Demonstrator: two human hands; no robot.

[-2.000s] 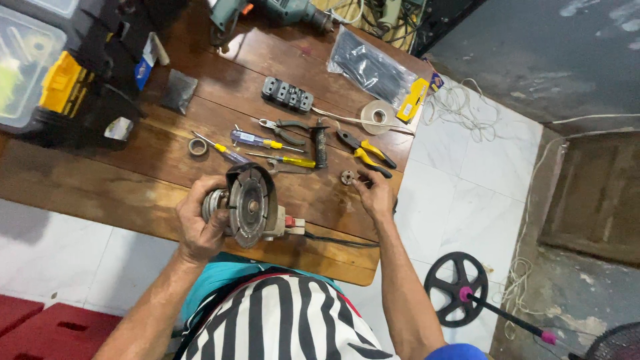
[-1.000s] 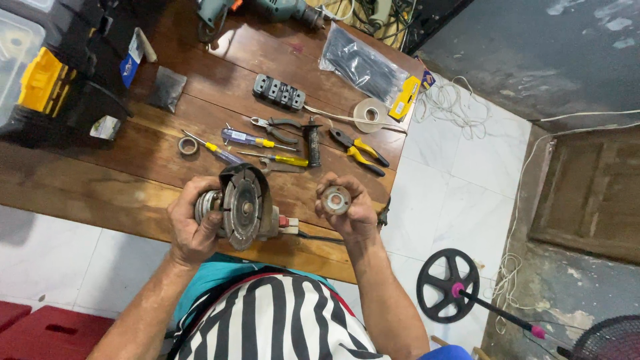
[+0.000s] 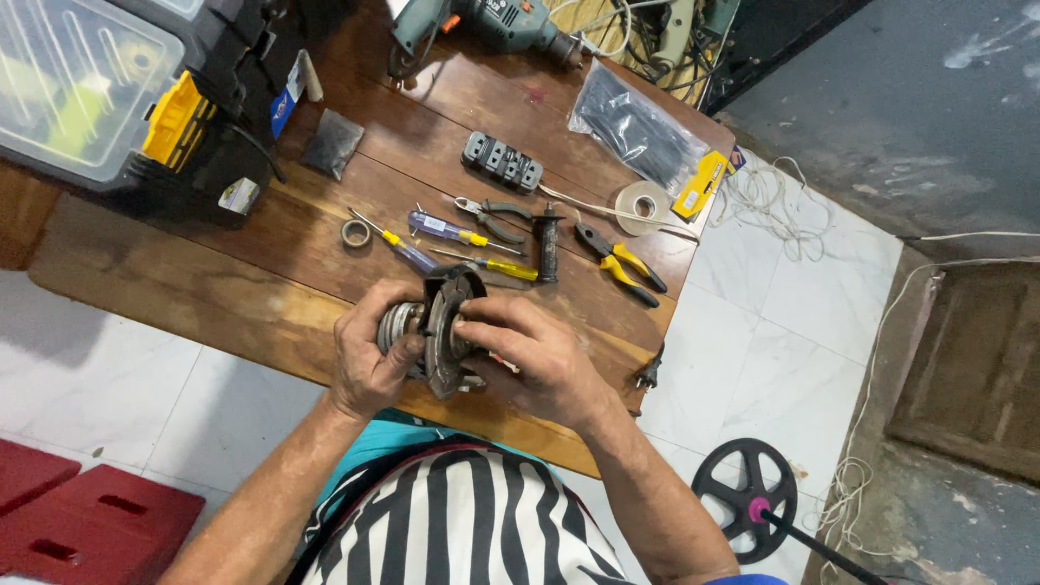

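Observation:
My left hand (image 3: 378, 349) grips the head of an angle grinder, whose cutting disc (image 3: 444, 337) and dark guard (image 3: 459, 280) are turned toward the right. The fingertips of my right hand (image 3: 528, 349) press at the centre of the disc; a round metal flange nut (image 3: 461, 331) is partly visible there under them. Most of the grinder's body is hidden behind my hands. Just beyond lie a black side handle (image 3: 548, 244), screwdrivers (image 3: 406, 248), grey-handled diagonal cutters (image 3: 491, 215) and yellow-and-black combination pliers (image 3: 621, 264).
A black toolbox with a yellow latch (image 3: 175, 122) stands at the left. Farther back are a power drill (image 3: 512, 28), a power strip (image 3: 501, 161), a bag of cable ties (image 3: 638, 122) and a tape roll (image 3: 642, 207). A power plug (image 3: 649, 374) lies at the table's right edge.
My right hand first picked at the flange nut over the table, then held it up beside the grinder, and has now brought it left onto the disc. The grinder has turned, its disc now more edge-on.

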